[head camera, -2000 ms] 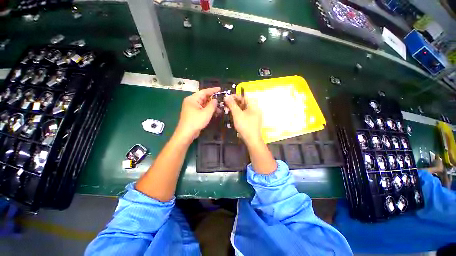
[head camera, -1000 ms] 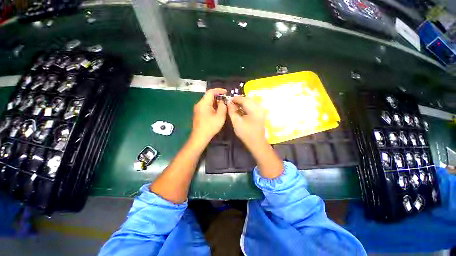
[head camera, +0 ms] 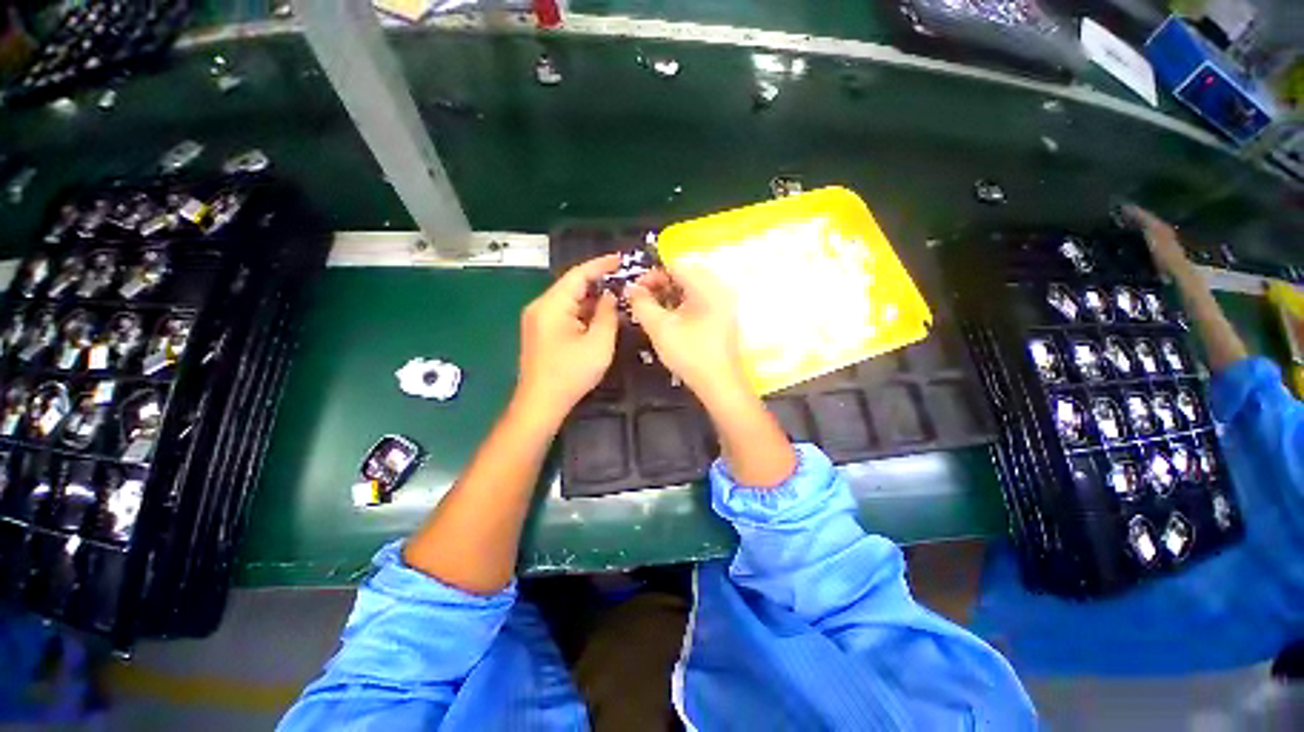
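My left hand [head camera: 569, 326] and my right hand [head camera: 692, 326] meet at the fingertips over the black blister tray [head camera: 594, 446]. Between them is a small dark and silver watch housing [head camera: 626, 276], mostly hidden by the fingers. Whether my right hand also holds a tool cannot be told. Beside my right hand, the yellow tray [head camera: 915, 318], heaped with bright white pieces, lies tilted on the blister tray. A pale plate with a dark centre [head camera: 429, 378] lies on the green bench to the left. Below it lies a dark unit with a silver rim and a yellow-white tab [head camera: 389, 469].
Tall stacks of filled black trays stand at left [head camera: 100, 372] and right [head camera: 1123, 415]. A grey metal post [head camera: 386, 129] rises behind the bench. Small units lie on the green surface beyond. Another person's arm [head camera: 1204, 308] reaches in beside the right stack.
Another person's arm has come in at the right, reaching past the right stack. My hands stay together at the housing, with small finger shifts. The whole view has shifted slightly.
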